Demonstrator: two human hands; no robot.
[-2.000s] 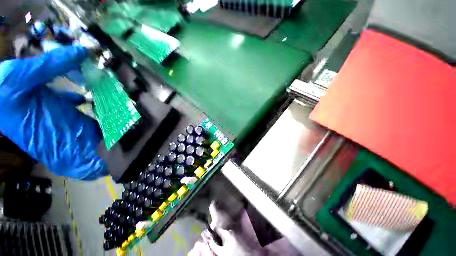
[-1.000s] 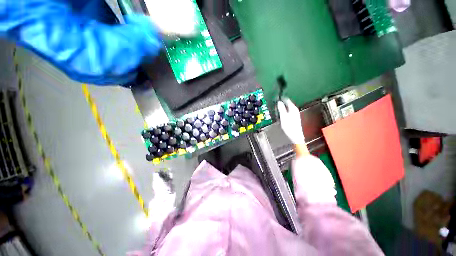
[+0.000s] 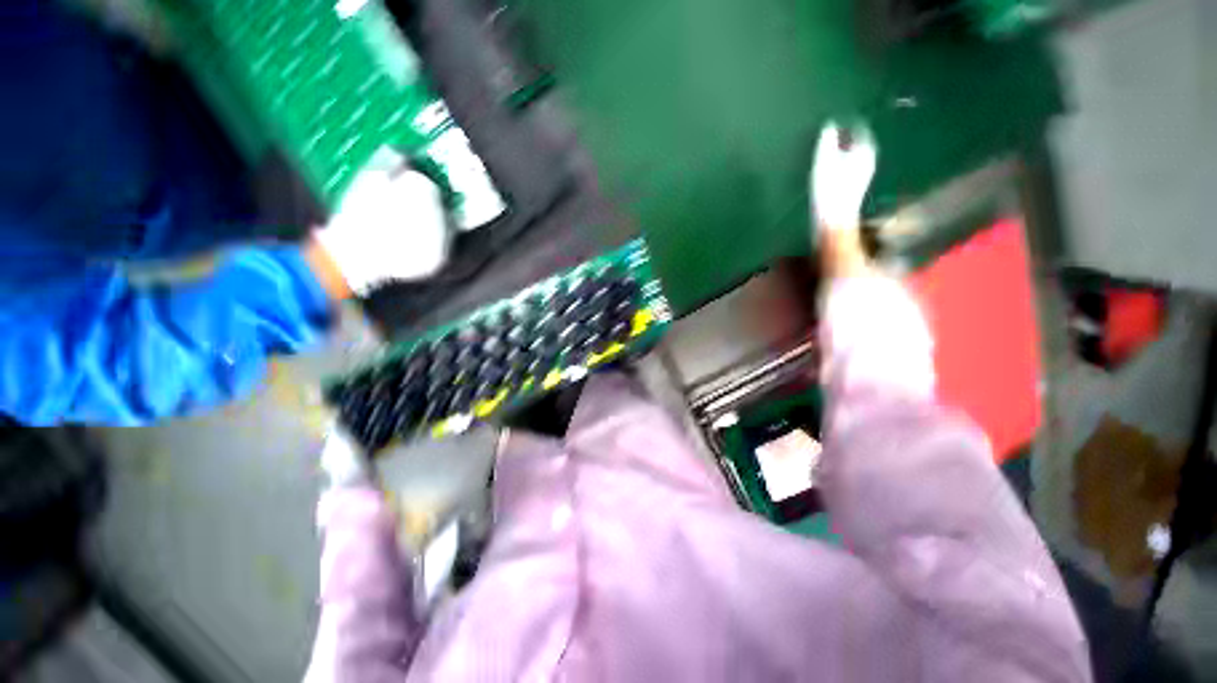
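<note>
A long circuit board (image 3: 501, 344) lies aslant in front of me, with rows of black capacitors facing up and yellow blocks along its near edge. My left hand (image 3: 344, 460), in a white glove, is at the board's left end; its fingers are blurred and partly hidden, so its grip cannot be told. My right hand (image 3: 844, 180), in a white glove, is stretched out over the green bench, away from the board. A small dark spot shows at its fingertips; blur hides whether it holds a tool.
A person in a blue smock (image 3: 160, 327) at the left has a gloved hand (image 3: 390, 230) at another green board (image 3: 300, 80), beside dark foam (image 3: 521, 187). A red-orange sheet (image 3: 988, 334) is at the right. A white sheet (image 3: 787, 460) lies on a black tray near my right sleeve.
My left hand has come up to the board's left end. My right hand has reached farther forward over the green bench. The neighbour's gloved hand is now nearer the near end of their board.
</note>
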